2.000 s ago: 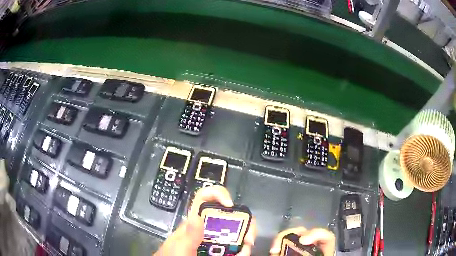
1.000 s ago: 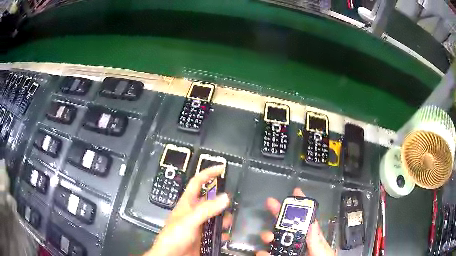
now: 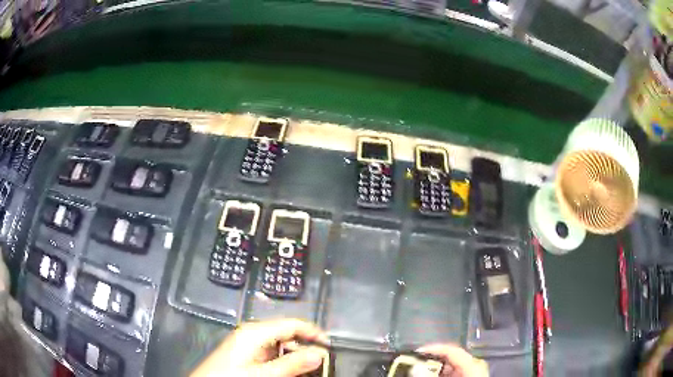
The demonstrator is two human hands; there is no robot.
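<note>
My left hand (image 3: 269, 352) is at the bottom edge, shut on a feature phone (image 3: 325, 364); fingers cover much of it and the edge cuts it off. My right hand (image 3: 459, 362) is also partly cut off at the bottom edge and holds a second phone (image 3: 404, 364), of which only the top end with its pale frame shows. The clear blister tray (image 3: 336, 344) lies just beyond my hands. Two face-up phones with dark screens rest in it at the left, one (image 3: 231, 244) beside the other (image 3: 285, 254). A face-down phone (image 3: 496, 288) lies at its right.
Face-up phones (image 3: 375, 172) lie along the tray's far side, one beside a yellow patch (image 3: 460, 198). A second tray (image 3: 168, 241) at the left holds several face-down phones. A desk fan (image 3: 596, 191) and red pens (image 3: 542, 313) are at the right. The green conveyor (image 3: 295, 85) runs behind.
Both hands have moved down with their phones, partly out of the picture. The view has shifted, so the tray and fan sit further left. The second resting phone is now uncovered.
</note>
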